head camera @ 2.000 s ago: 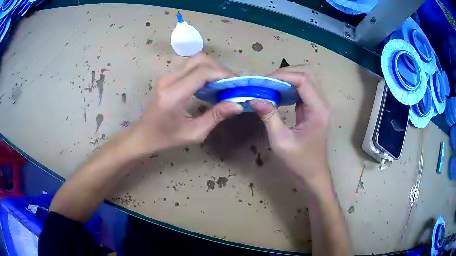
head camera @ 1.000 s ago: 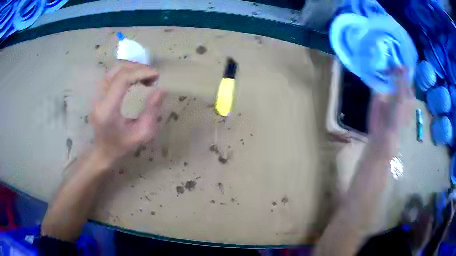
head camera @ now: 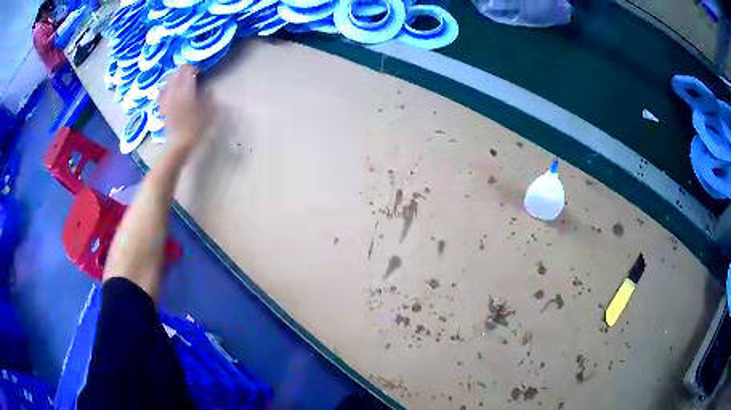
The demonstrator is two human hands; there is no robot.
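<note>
My left hand (head camera: 183, 108) reaches out to the far left, at the near edge of a large heap of overlapping light blue pleated rings (head camera: 210, 42). The hand is blurred; whether its fingers hold a ring cannot be told. My right hand is out of the picture. The white glue bottle (head camera: 545, 196) with a blue tip lies on the stained brown board (head camera: 304, 192), right of centre. The yellow utility knife (head camera: 621, 302) with a black end lies at the lower right.
Rings (head camera: 709, 136) lie at the right edge above the phone (head camera: 713, 352). A green surface (head camera: 513, 76) beyond the board bears a small white piece (head camera: 650, 115) and a plastic bag (head camera: 525, 10). Red stools (head camera: 92, 228), blue bins (head camera: 212, 368) and a person (head camera: 50, 46) are at left.
The view has swung left, bringing the ring heap in. My left hand has moved from near the bottle to the heap. My right hand, earlier at the right-side rings, has left the picture.
</note>
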